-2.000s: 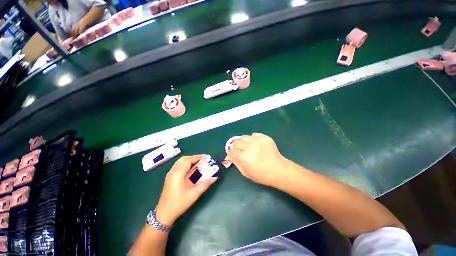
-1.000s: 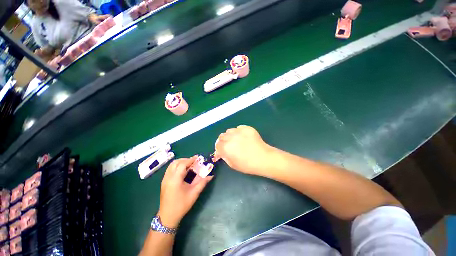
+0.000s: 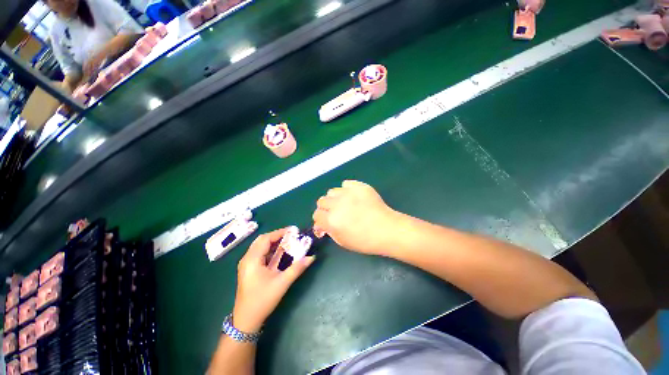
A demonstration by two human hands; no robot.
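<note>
My left hand (image 3: 265,272) grips a pale pink handle shell (image 3: 293,247) with a dark rectangular window, its open end towards my right hand. My right hand (image 3: 353,217) is closed around a small pink part (image 3: 319,230), mostly hidden by the fingers. The two hands are close together over the green bench, and something thin and dark shows between them. Another handle shell with a dark window (image 3: 229,238) lies on the bench to the left of my left hand.
A fan head (image 3: 279,140) stands on the belt beyond the white strip (image 3: 345,156). A joined head and handle (image 3: 345,105) lies farther along. More pink pieces (image 3: 651,32) are at the far right. Black trays (image 3: 110,307) are stacked at left. A person (image 3: 92,40) sits across the line.
Since one second ago, the fan head and joined piece on the belt have moved right. My hands have stayed nearly in place. Earlier, a round pink-white fan head showed in my right hand.
</note>
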